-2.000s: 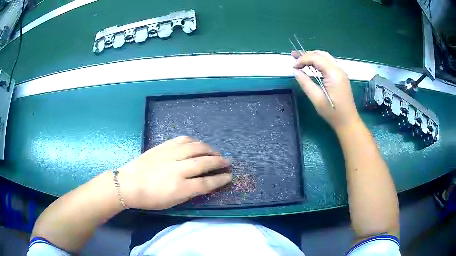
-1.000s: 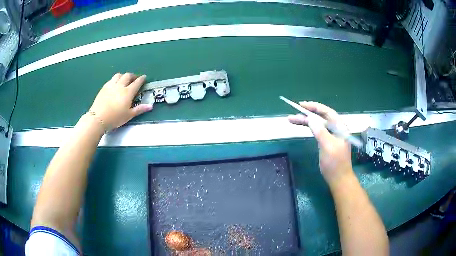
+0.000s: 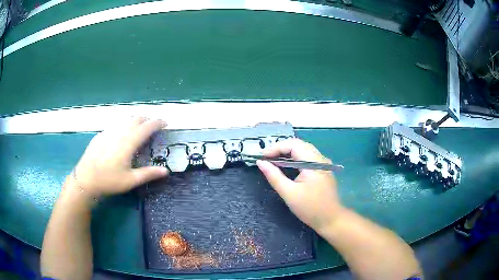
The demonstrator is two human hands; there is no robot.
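Observation:
A long grey multi-bay part (image 3: 215, 155) lies across the far edge of the black parts tray (image 3: 230, 268), just in front of the pale rail. My left hand (image 3: 117, 156) grips its left end between thumb and fingers. My right hand (image 3: 306, 183) holds silver tweezers (image 3: 298, 163), their tips at the part's right half, near a round opening. Whether the tips hold a piece is too small to tell. A copper-coloured ball (image 3: 173, 244) sits at the tray's near left, beside loose copper-coloured pieces (image 3: 249, 244).
A standing multi-bay unit (image 3: 420, 156) is at the right, beside a metal arm with a round knob (image 3: 431, 128). A green conveyor belt (image 3: 219, 60) runs beyond the pale metal rail (image 3: 208, 113).
My left hand has brought the multi-bay part from the conveyor towards me, over the tray. My right hand has moved left and nearer, with the tweezers now at the part.

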